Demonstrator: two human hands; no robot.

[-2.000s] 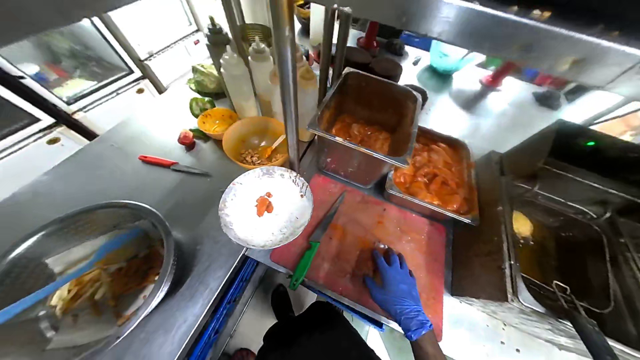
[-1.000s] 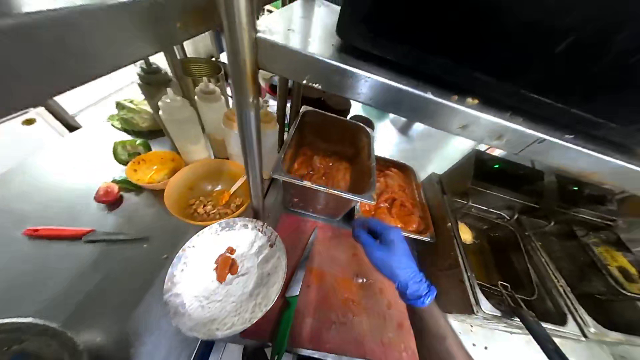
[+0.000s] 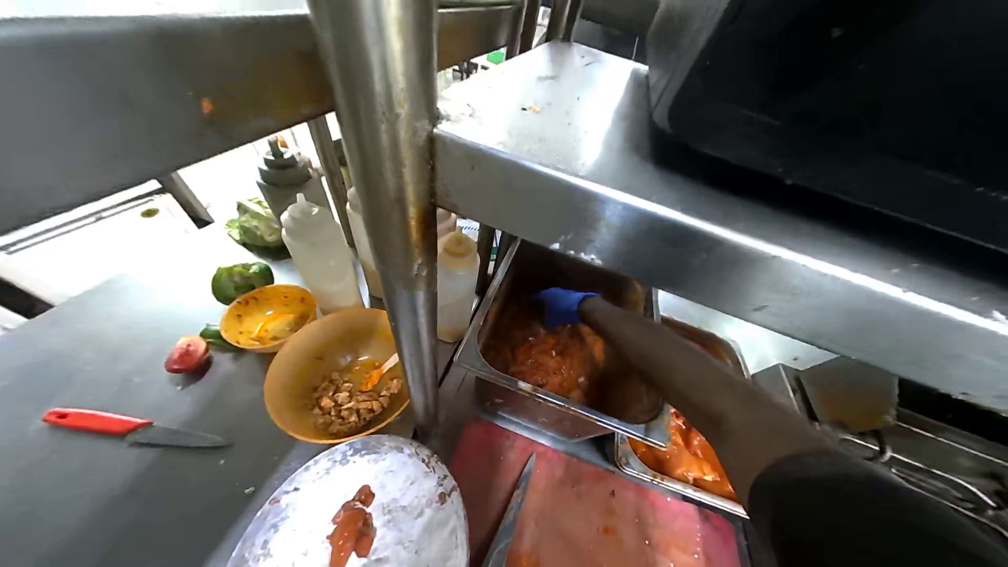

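Observation:
My right hand [image 3: 561,306], in a blue glove, reaches into a deep steel pan [image 3: 504,378] of red-marinated meat [image 3: 555,362]; its fingers are hidden against the far inner side. A second steel pan with orange-red marinated meat [image 3: 685,457] sits to the right, partly under my forearm. In front lies a red cutting board [image 3: 614,520] with a knife blade [image 3: 512,512] on its left part. Left of the board is a metal bowl of white flour [image 3: 394,480] with strips of marinated meat [image 3: 353,528] on top. My left hand is out of view.
A steel post [image 3: 394,197] and shelf edge [image 3: 709,252] stand close above the pans. To the left are an orange bowl of cooked meat pieces [image 3: 291,394], a smaller yellow bowl [image 3: 268,295], squeeze bottles [image 3: 319,252], a red-handled knife [image 3: 98,421] and a cut tomato [image 3: 187,355]. Fryer parts [image 3: 906,449] are at right.
My right hand has gone from the cutting board, past the near edge of the deep pan, into that pan. The view has swung closer to the shelf.

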